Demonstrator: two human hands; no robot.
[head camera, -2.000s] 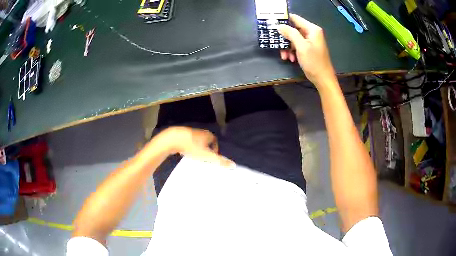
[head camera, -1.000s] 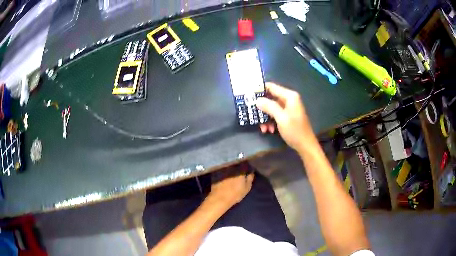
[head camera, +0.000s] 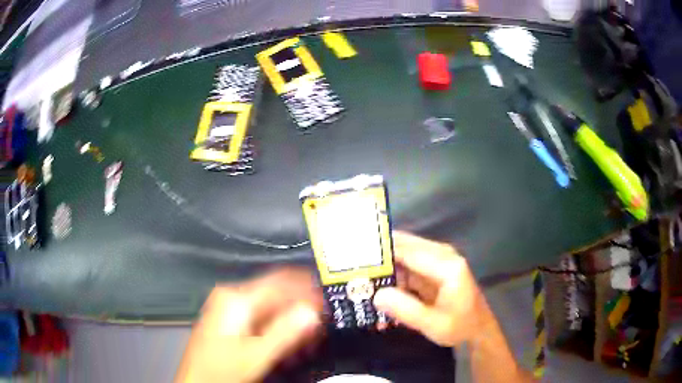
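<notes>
A black keypad phone (head camera: 348, 243) with a yellow rim and a lit white screen is held upright over the mat's front edge, keys facing me. My right hand (head camera: 437, 292) grips its lower right side, thumb on the keys. My left hand (head camera: 258, 322) is blurred, close to the phone's lower left side; its fingers look curled, and whether it touches the phone is unclear.
Two more yellow-rimmed phones lie on the mat (head camera: 224, 135) (head camera: 299, 82). Behind are a yellow piece (head camera: 339, 44) and a red block (head camera: 434, 71). A blue-ended tool (head camera: 550, 162) and a lime-green screwdriver (head camera: 613, 172) lie right. A pale wire (head camera: 217, 228) lies left.
My right hand has brought the phone down and toward me. My left hand has risen from my lap to beside it. The view has shifted.
</notes>
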